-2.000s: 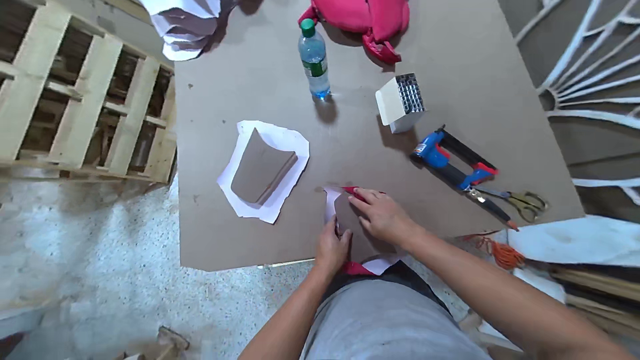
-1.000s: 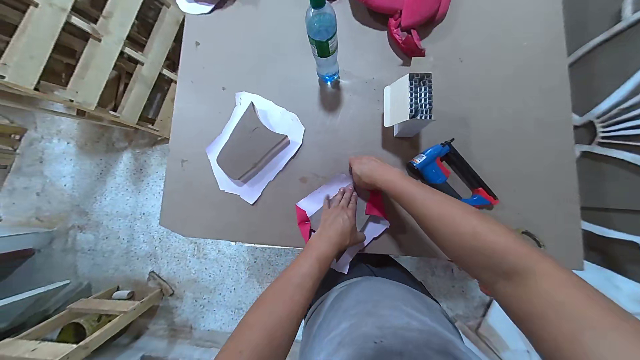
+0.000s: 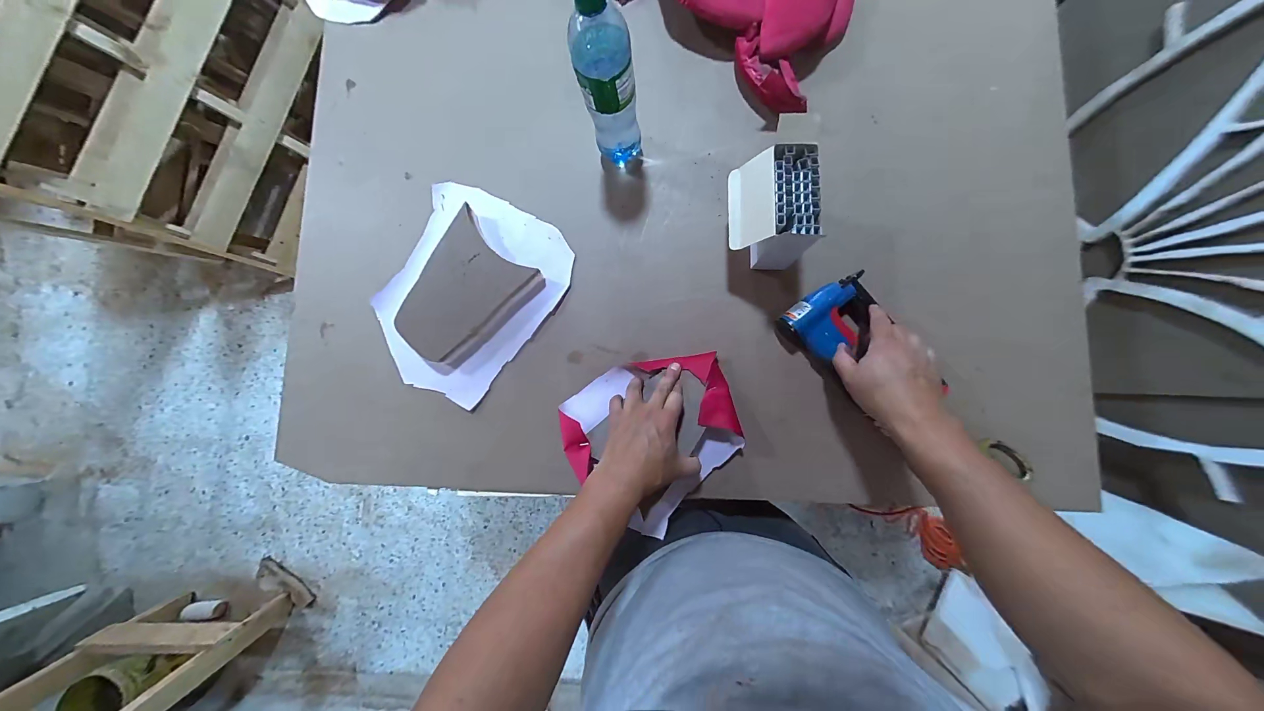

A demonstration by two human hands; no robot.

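My left hand point(image 3: 647, 430) lies with spread fingers on a grey panel partly wrapped in red fabric point(image 3: 721, 400) with white backing, at the table's near edge. My right hand point(image 3: 894, 370) grips the handle of a blue and black pneumatic stapler point(image 3: 825, 318), whose nose points away from me. Beyond the stapler stands an open white box of staples point(image 3: 775, 247). To the left, a curved brown board piece point(image 3: 459, 291) rests on a ragged white sheet point(image 3: 400, 341).
A water bottle point(image 3: 604, 89) with a green label stands at the far middle, near a red fabric bundle point(image 3: 790, 35). Scissors' handles point(image 3: 1009, 459) show beside my right forearm. Wooden pallets point(image 3: 128, 109) stand left, a white metal frame point(image 3: 1155, 237) right, and an orange cord point(image 3: 938, 541) below the table.
My right hand has moved right from the fabric-wrapped panel and taken hold of the stapler. My left hand remains on the panel, its fingers now more spread.
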